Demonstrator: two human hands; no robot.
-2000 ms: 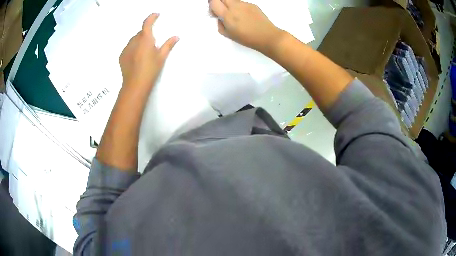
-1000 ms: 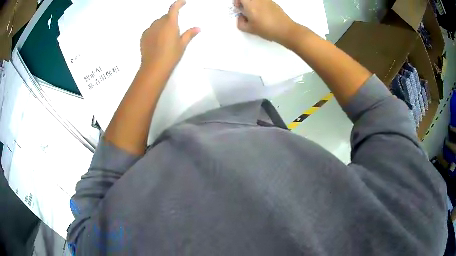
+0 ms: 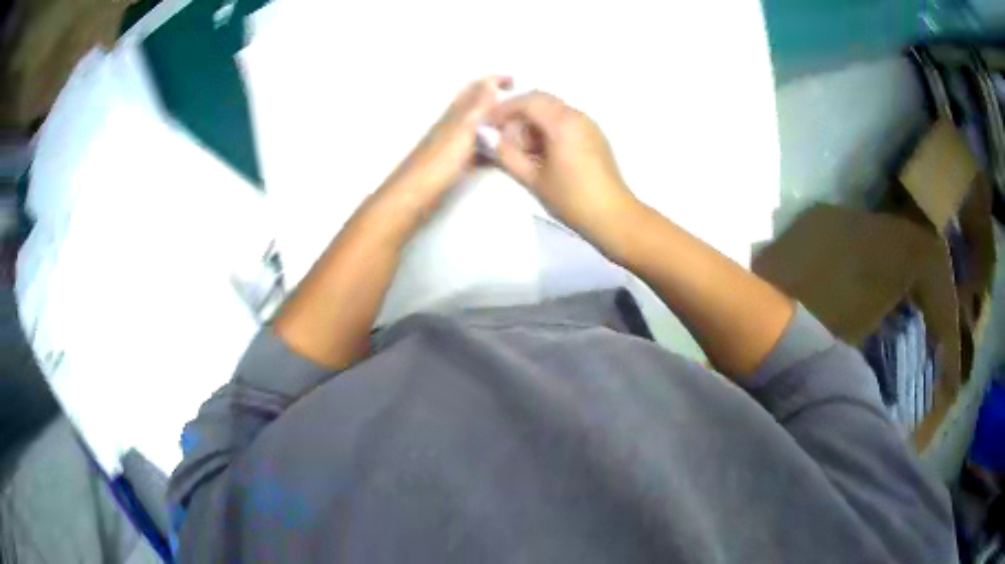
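Observation:
The white box blanks (image 3: 364, 77) spread under and beyond my hands, washed out by glare, so single sheets cannot be told apart. My left hand (image 3: 457, 138) and my right hand (image 3: 557, 149) meet above them near the middle. A small pale thing (image 3: 488, 137), perhaps a label, shows between the fingertips at my right thumb. It is too blurred to tell what it is or whether my left fingers grip it too.
More white sheets (image 3: 132, 275) lie at the left. Green mat (image 3: 204, 94) shows between the piles. An open brown carton (image 3: 937, 259) with packed grey-white items (image 3: 906, 364) stands at the right. Part of a person or grey cloth (image 3: 55, 496) is at the lower left.
My hands, apart before, have come together above the blanks. The view has shifted, so more green shows at the top right and the floor tape is almost out of sight.

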